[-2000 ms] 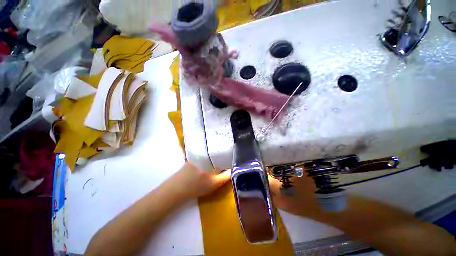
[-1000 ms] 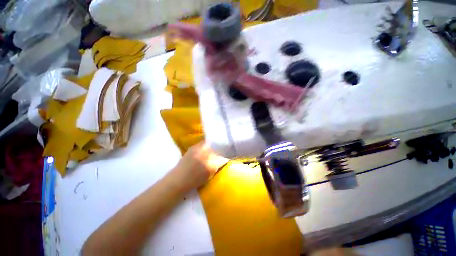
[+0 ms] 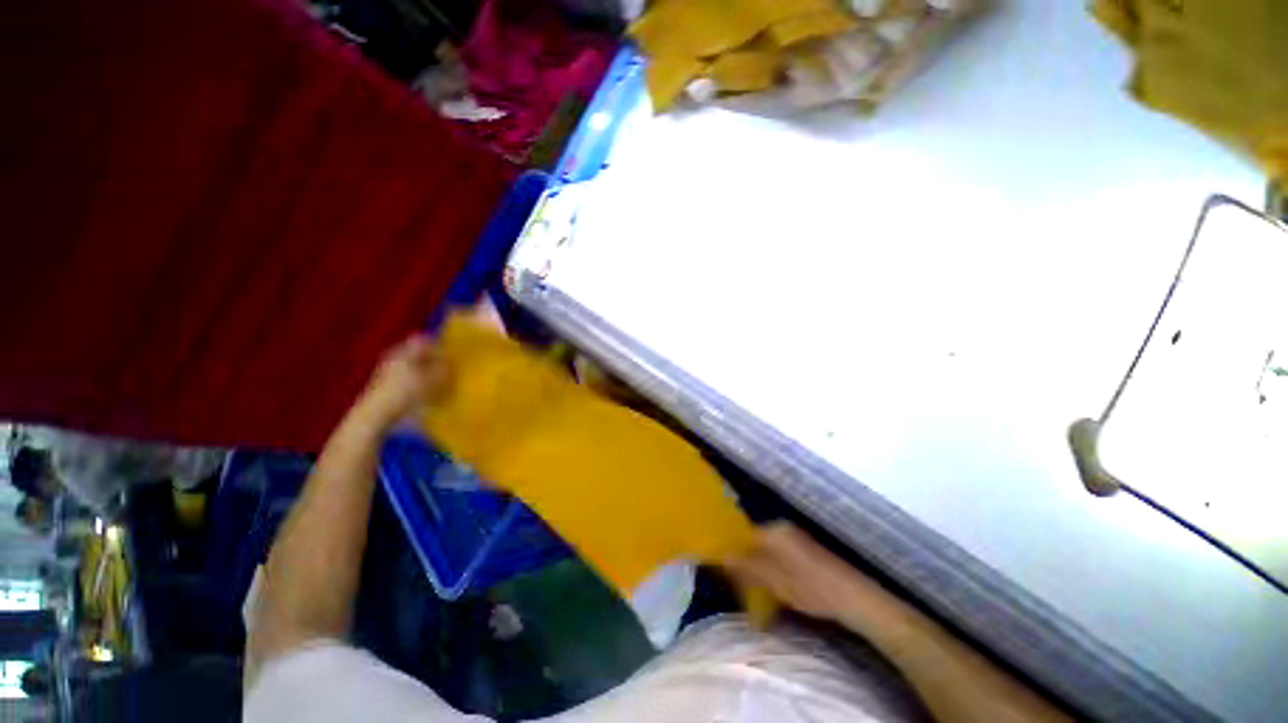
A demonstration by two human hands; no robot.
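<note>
A mustard-yellow fabric panel [image 3: 579, 459] is stretched between my two hands, off the table's near edge and above a blue basket. My left hand [image 3: 413, 379] holds its far left end. My right hand [image 3: 774, 562] holds its other end, near my lap. A small white piece [image 3: 661, 600] hangs at the panel's lower end by my right hand. The hands and panel are blurred, and the fingers do not show clearly.
The white table [image 3: 876, 311] has a grey edge and a blue-taped corner. Yellow and white pieces [image 3: 791, 50] lie at its far side, more yellow pieces [image 3: 1215, 71] at upper right. The blue basket [image 3: 452, 530] is below. Red cloth [image 3: 240, 226] fills the upper left.
The view has swung left and down, away from the machine head. The yellow panel has left the needle area and is now held in both hands beyond the table edge.
</note>
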